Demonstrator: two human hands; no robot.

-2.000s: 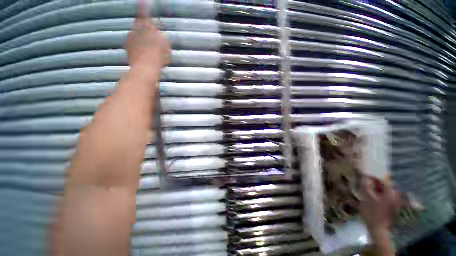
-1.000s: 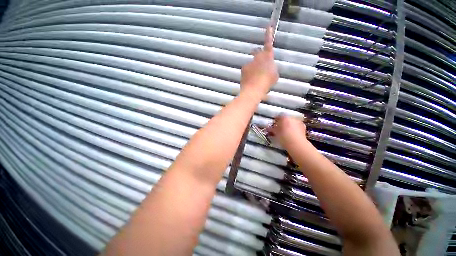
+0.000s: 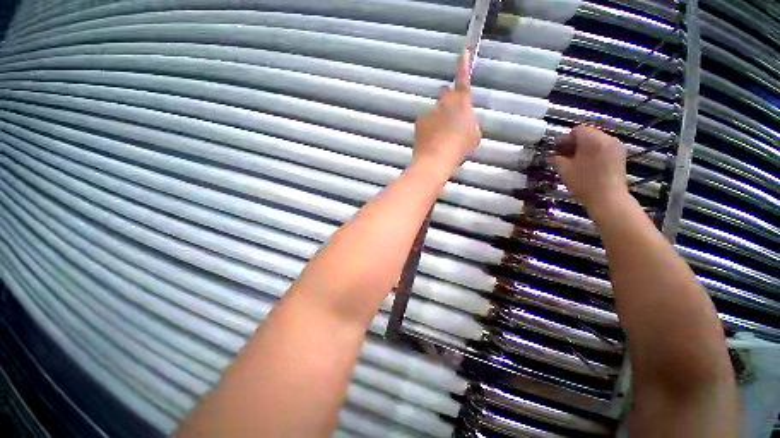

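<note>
The rectangular metal frame lies across white-covered tubes and shiny bare tubes. My left hand holds its left bar, index finger stretched along the bar. My right hand is inside the frame at the straight end of the white covering, fingertips pinched on a small dark metal clip, mostly hidden by the fingers. A dark row of metal clips runs along the white edge below my right hand.
A white clip tub is cut off at the lower right, partly behind my right forearm. A small brownish piece lies by the frame's left bar at the top. Bare tubes continue to the right.
My right hand has moved up and right from over the white covering, where it held silver clips, to the covering's edge. My left hand stays on the frame's bar.
</note>
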